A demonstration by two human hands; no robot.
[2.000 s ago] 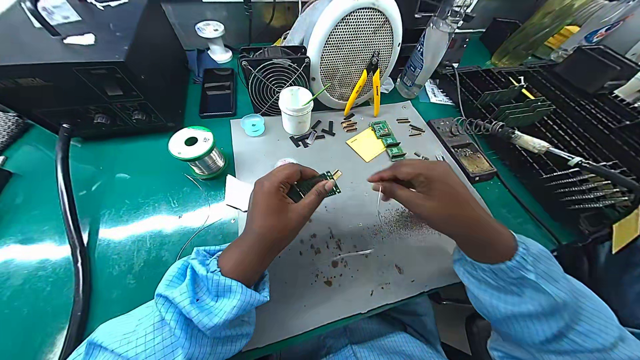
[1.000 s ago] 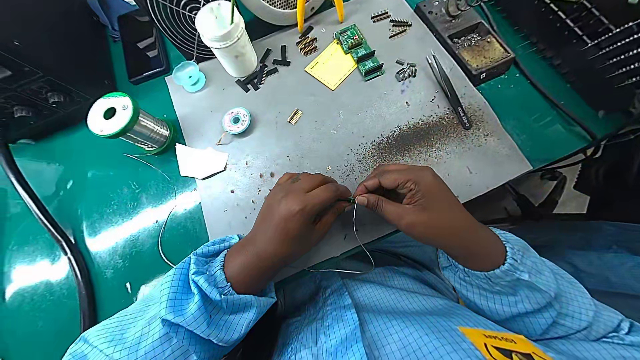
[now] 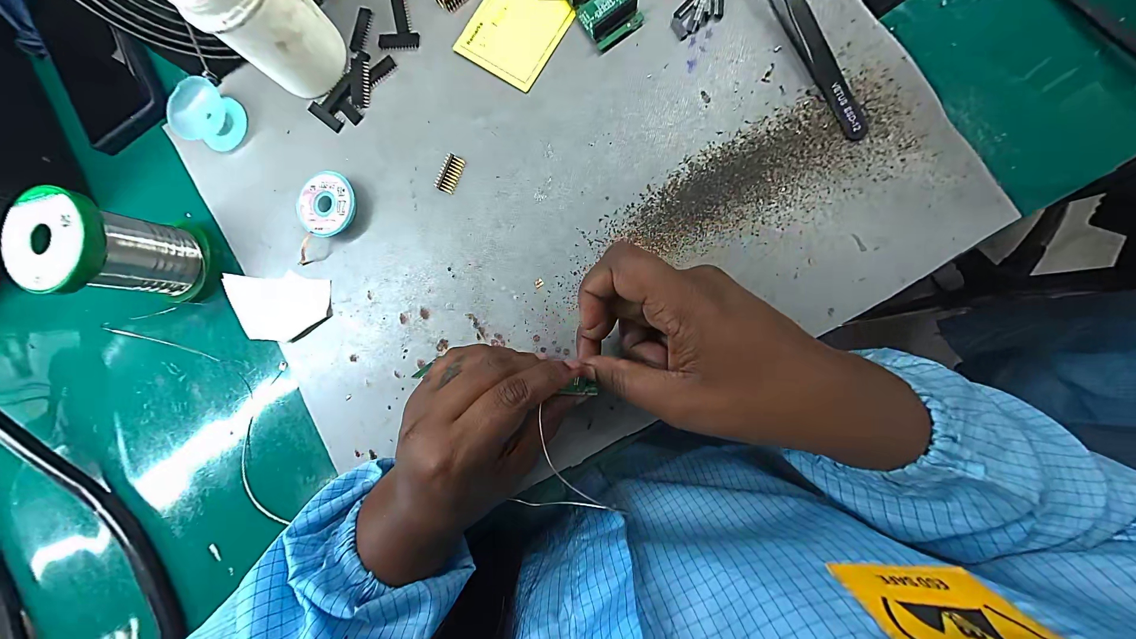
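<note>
My left hand (image 3: 484, 422) is closed around a small green circuit board (image 3: 581, 387), most of which its fingers hide. The thumb and index finger of my right hand (image 3: 683, 346) meet at the board's edge, touching my left fingertips; whether they pinch something there cannot be seen. A thin solder wire (image 3: 555, 470) hangs in a loop just below the board, its upper end hidden at my left fingers. On the grey mat (image 3: 497, 240) above my hands lie a gold pin header (image 3: 450, 173) and a small desoldering braid spool (image 3: 326, 204).
At left are a solder wire reel (image 3: 146, 253), a white paper piece (image 3: 280, 304) and a black cable (image 3: 89, 515). A white bottle (image 3: 275, 44), black connectors (image 3: 359, 80), a yellow note (image 3: 515, 40), green boards (image 3: 608, 18) and black tweezers (image 3: 821, 71) lie farther back. Dark debris (image 3: 745, 177) covers part of the mat.
My hands were apart two seconds ago and now meet at the board, nearer my body. The view has tilted down and moved closer to the mat.
</note>
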